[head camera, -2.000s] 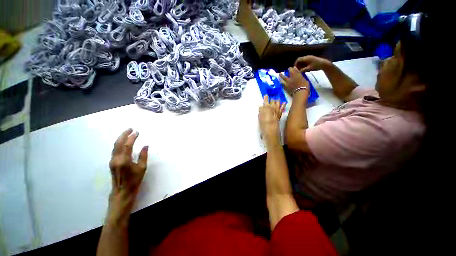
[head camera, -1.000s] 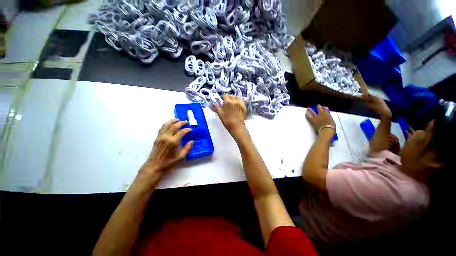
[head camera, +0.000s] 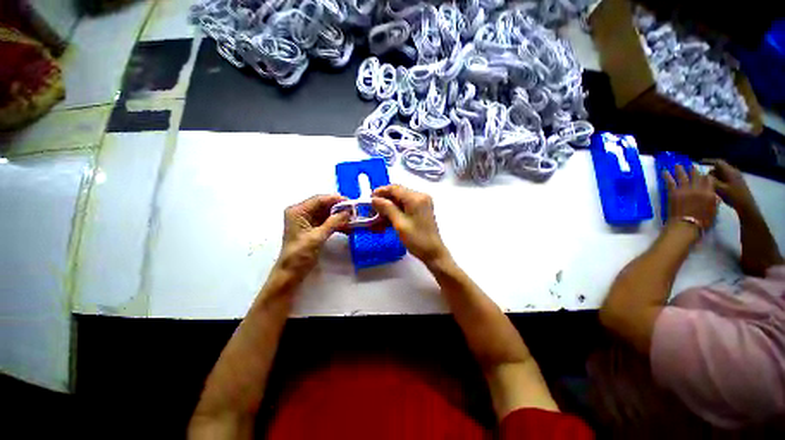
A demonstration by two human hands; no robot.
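A blue tray (head camera: 375, 249) lies on the white tabletop in front of me, with a white charger piece (head camera: 364, 186) in its upper part. My left hand (head camera: 312, 225) and my right hand (head camera: 408, 216) hold a small coiled white cable (head camera: 355, 213) between their fingertips, over the middle of the tray. The fingers hide part of the coil and the tray's middle. I cannot tell if the coil touches the tray.
A large cable pile (head camera: 482, 94) lies at the back. An open cardboard carton (head camera: 627, 56) of small white pieces stands back right. Another blue tray (head camera: 624, 193) lies right, beside a person's hands (head camera: 691, 199) on a further tray. A red and yellow bundle (head camera: 26, 77) sits back left.
My right hand has moved from the cable pile's edge to the tray with a coil. My left hand has left the tray's side and now holds the coil too. Another tray now lies at right.
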